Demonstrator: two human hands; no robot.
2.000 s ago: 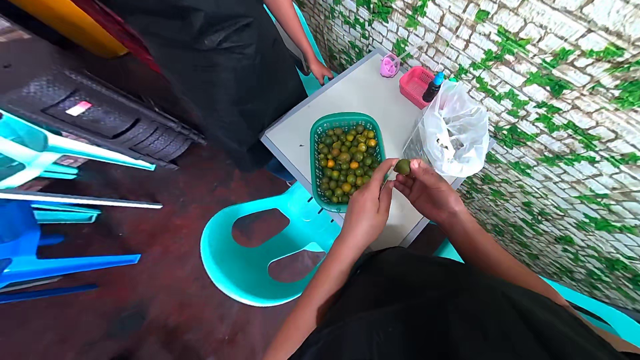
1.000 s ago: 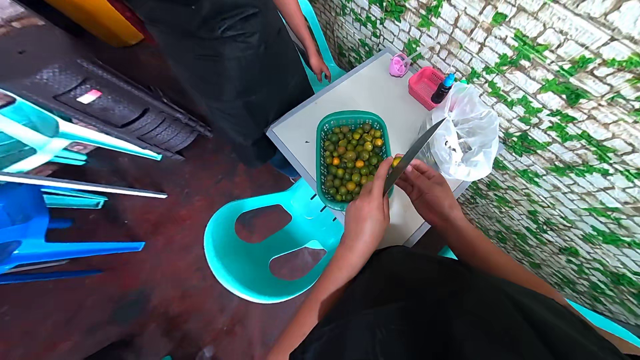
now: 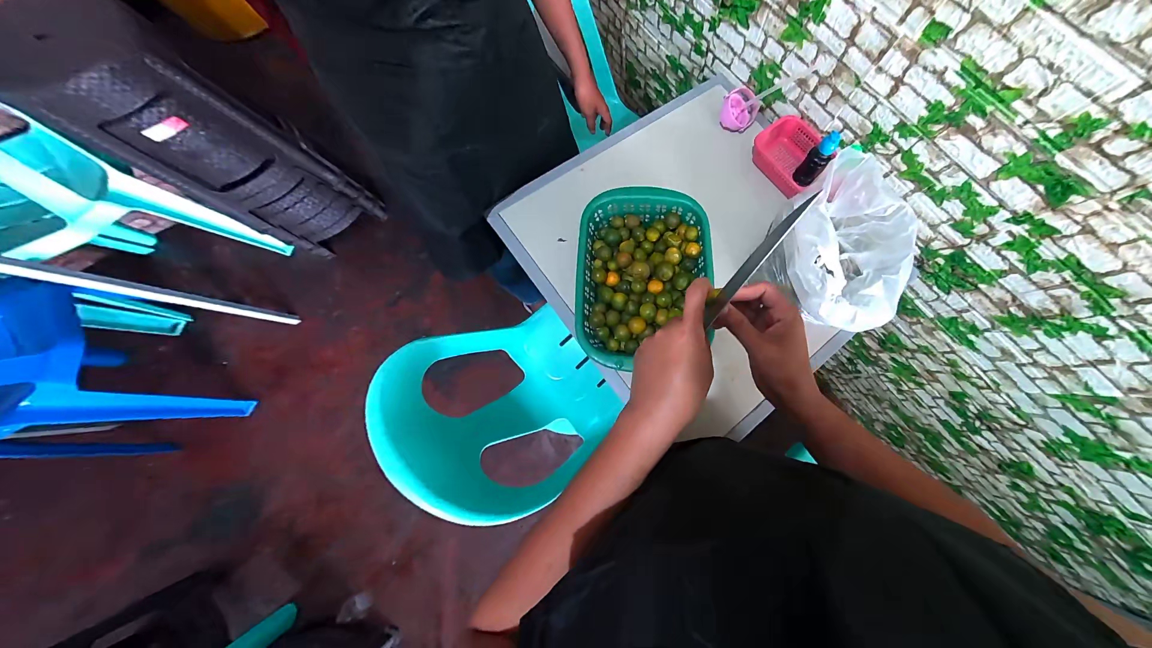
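My left hand (image 3: 675, 360) is closed at the lower end of a knife (image 3: 763, 250); its handle is hidden, and the long blade slants up to the right. A small green-yellow citrus fruit (image 3: 715, 294) is by the blade, between the fingertips of both hands, partly covered. My right hand (image 3: 772, 337) has its fingers curled around the blade's right side, at the fruit. Just left of them, a green plastic basket (image 3: 589, 346) full of small green and orange citrus fruits (image 3: 641, 270) stands on the white table (image 3: 540, 211).
A plastic bag (image 3: 855, 252) lies right of the knife. Beyond are a pink basket (image 3: 776, 162), a dark bottle with a blue cap (image 3: 817, 160) and a pink cup (image 3: 739, 109). A turquoise chair (image 3: 405, 432) adjoins the table. Another person's hand (image 3: 591, 103) hangs near its far edge.
Two seconds ago the fruit showed at my right fingertips and the blade was not plainly visible. One second ago the blade stood slanting up between my hands, much as now.
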